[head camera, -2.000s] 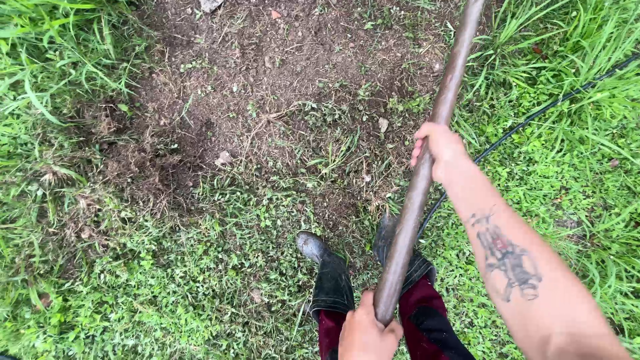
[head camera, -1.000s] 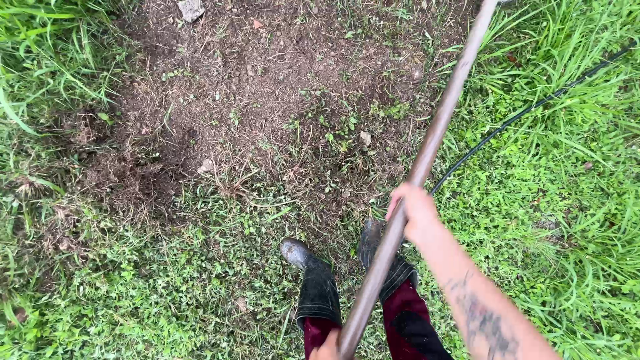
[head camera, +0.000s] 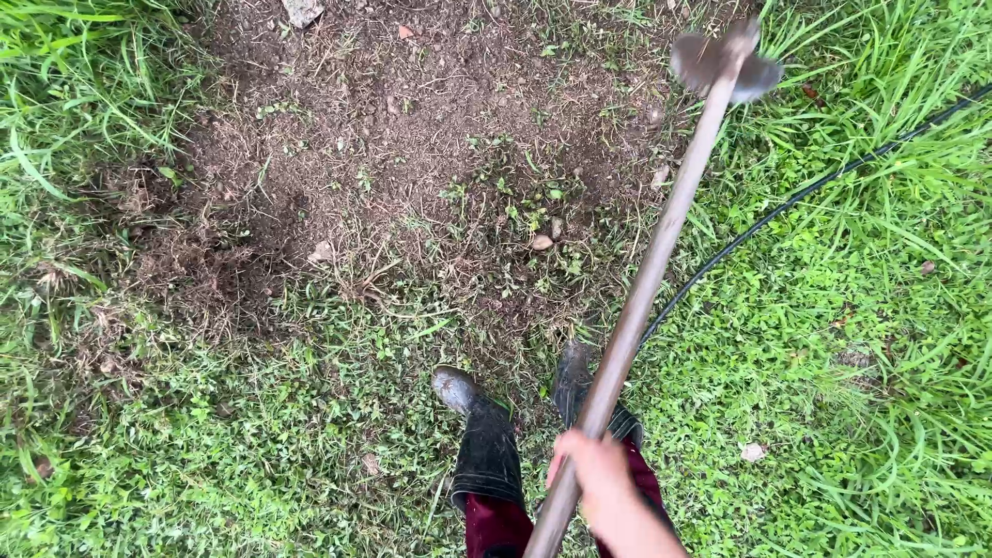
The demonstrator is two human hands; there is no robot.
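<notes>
A hoe with a long wooden handle (head camera: pixel 647 287) slants from the bottom middle up to the top right. My right hand (head camera: pixel 593 469) is closed around the lower part of the handle, just in front of my trouser legs. The metal hoe head (head camera: pixel 725 66) is blurred and lies at the far end, over the border of bare soil and tall grass. Below the frame the handle's near end is hidden, and my left hand is out of view.
Black rubber boots (head camera: pixel 488 446) stand on low weeds. A black hose (head camera: pixel 763 221) curves through the grass on the right, passing behind the handle. Bare soil (head camera: pixel 434 108) spreads ahead, with uprooted weeds (head camera: pixel 209 271) at left and a pale stone (head camera: pixel 302 11) at the top edge.
My right hand has slid down the handle towards its near end. The hoe head has come into full view at the top right, and my left hand has left the view.
</notes>
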